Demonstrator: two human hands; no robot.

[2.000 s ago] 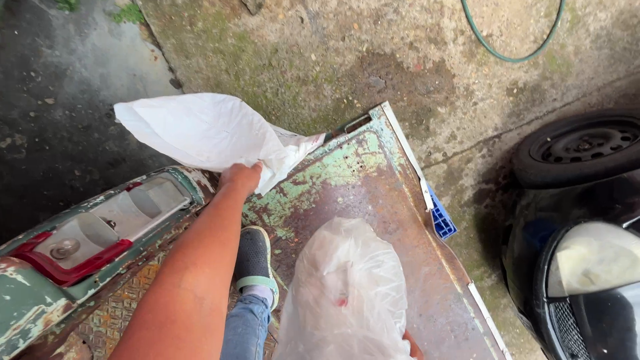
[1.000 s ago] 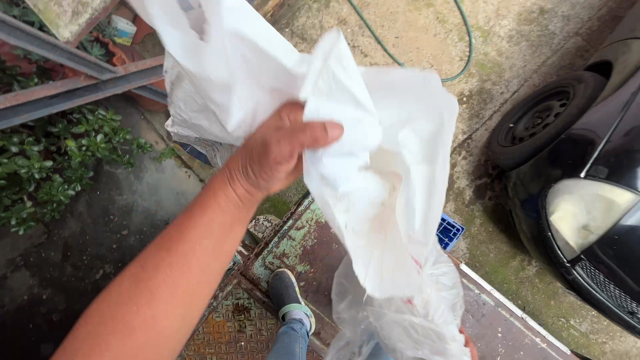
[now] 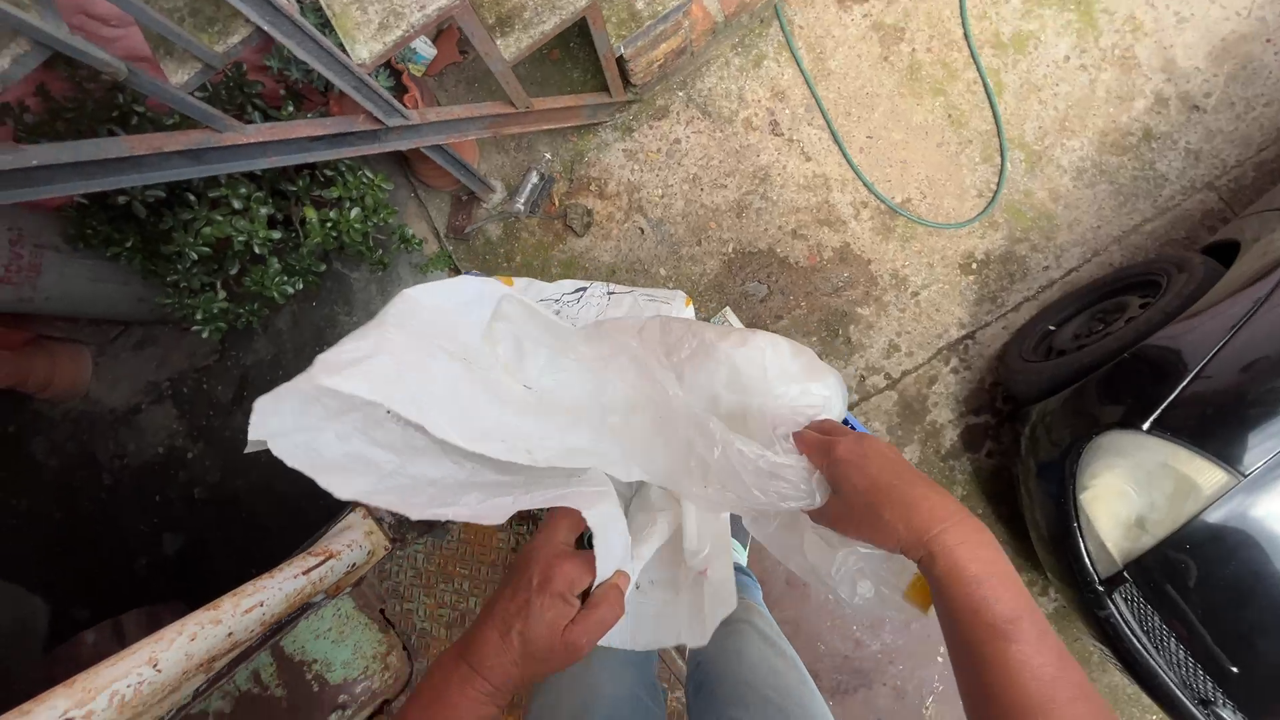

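A large white woven plastic sack (image 3: 470,390) is spread across the middle of the view, its mouth gaping toward the lower left. My left hand (image 3: 560,590) pinches the sack's lower rim between thumb and fingers. My right hand (image 3: 870,490) grips a bunched clear plastic bag (image 3: 760,440) at the right end, where it lies against the white sack. Part of the clear bag hangs below my right hand. What the bags hold inside cannot be seen. Printed marks show on the sack's far side.
Below are a worn metal truck bed (image 3: 860,640) and a rusty tread plate (image 3: 450,570). A rusted metal frame (image 3: 330,130) and leafy plants (image 3: 250,230) lie upper left. A black car (image 3: 1190,480) stands right; a green hose (image 3: 850,150) curves over the concrete (image 3: 700,200).
The white sack, earlier raised in my left hand, is now stretched sideways in front of me. My left hand has moved down to its lower rim. My right hand has come into fuller view, gripping the clear bag.
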